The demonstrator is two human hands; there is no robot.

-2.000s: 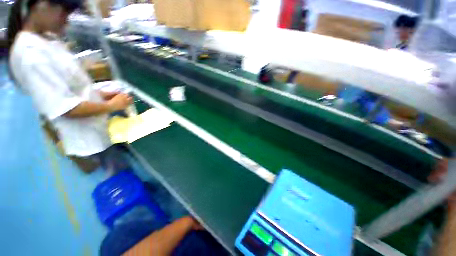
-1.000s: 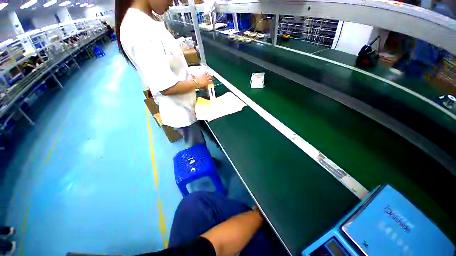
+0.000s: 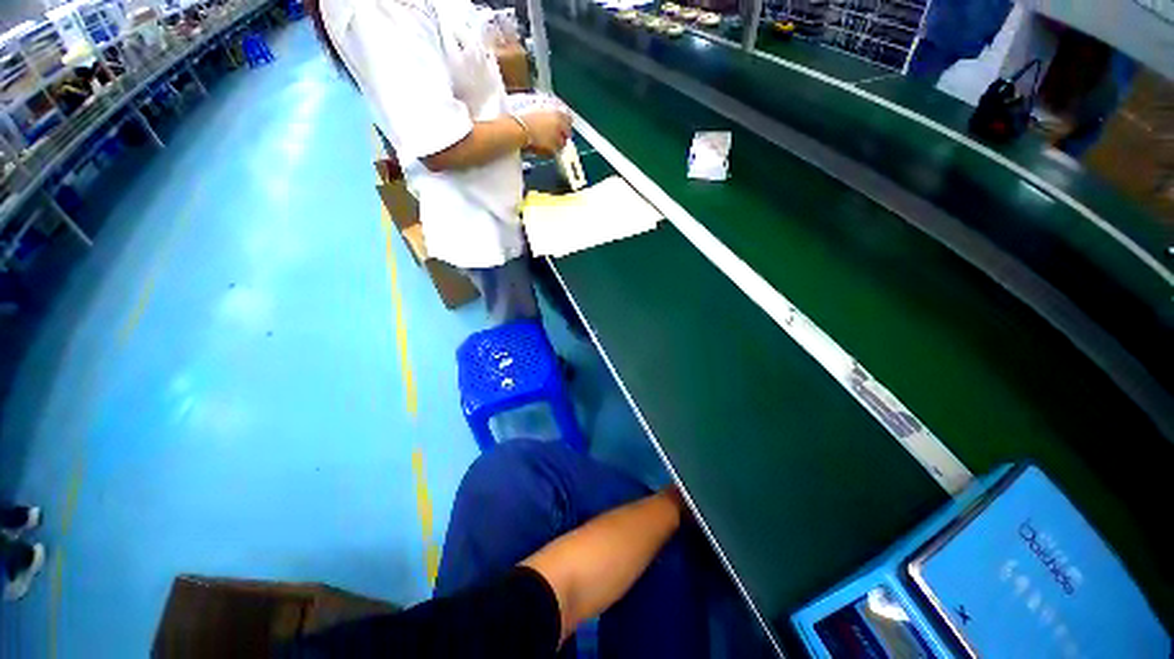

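Note:
The light-blue bench scale (image 3: 1043, 566) stands on the green bench at the lower right, its plate bare and its display partly cut off by the frame's lower edge. My left forearm reaches from the bottom towards the near bench edge; the hand itself is hidden at or under that edge. My right hand is not in view. A small white product box (image 3: 709, 155) lies on the green conveyor belt beyond the white-grey rail (image 3: 798, 322).
A person in a white top stands at the bench's far left, hands over yellow and white label sheets (image 3: 592, 219). A blue stool (image 3: 510, 367) stands beside my knee. A brown carton (image 3: 232, 618) is on the floor at lower left. A black bag (image 3: 1004, 106) sits across the belt.
The view has swung left and down, so the scale sits further right and the floor carton now shows. My left arm stays at the bench edge.

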